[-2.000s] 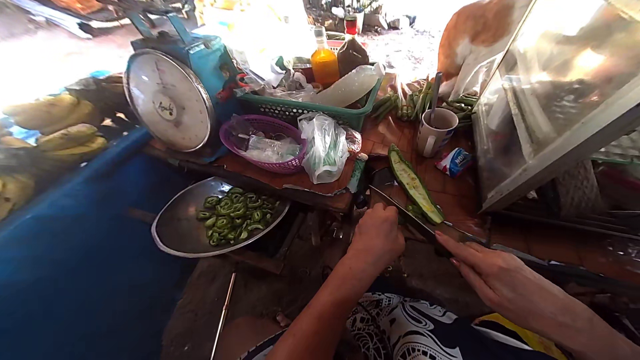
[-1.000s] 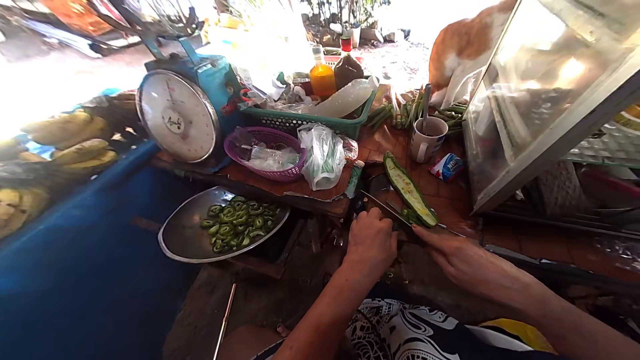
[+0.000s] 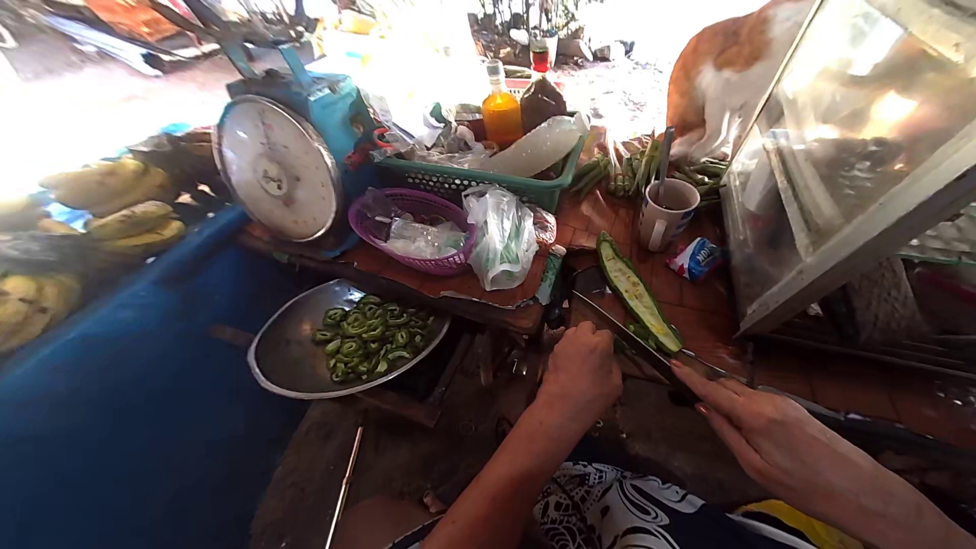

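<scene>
My left hand (image 3: 584, 369) is curled into a fist beside the knife blade; whatever lies inside its fingers is hidden. My right hand (image 3: 743, 415) grips a long knife (image 3: 621, 329), its blade pointing up and left toward the table edge. Just beyond the blade lies a halved long green vegetable (image 3: 640, 293), its pale cut face up, with small green pieces partly hidden under the blade. A metal bowl (image 3: 286, 354) at the lower left holds many curled green slices (image 3: 370, 335).
A dial scale (image 3: 278, 168), a purple plastic basket (image 3: 412, 263), a plastic bag (image 3: 502, 240) and a green basket (image 3: 488, 179) stand at the back left. A mug (image 3: 667, 217) and a glass-sided case (image 3: 839, 168) are at the right. An animal with orange and white fur (image 3: 717, 76) is behind.
The knife and both hands keep nearly the same place by the halved vegetable. No other thing has plainly moved.
</scene>
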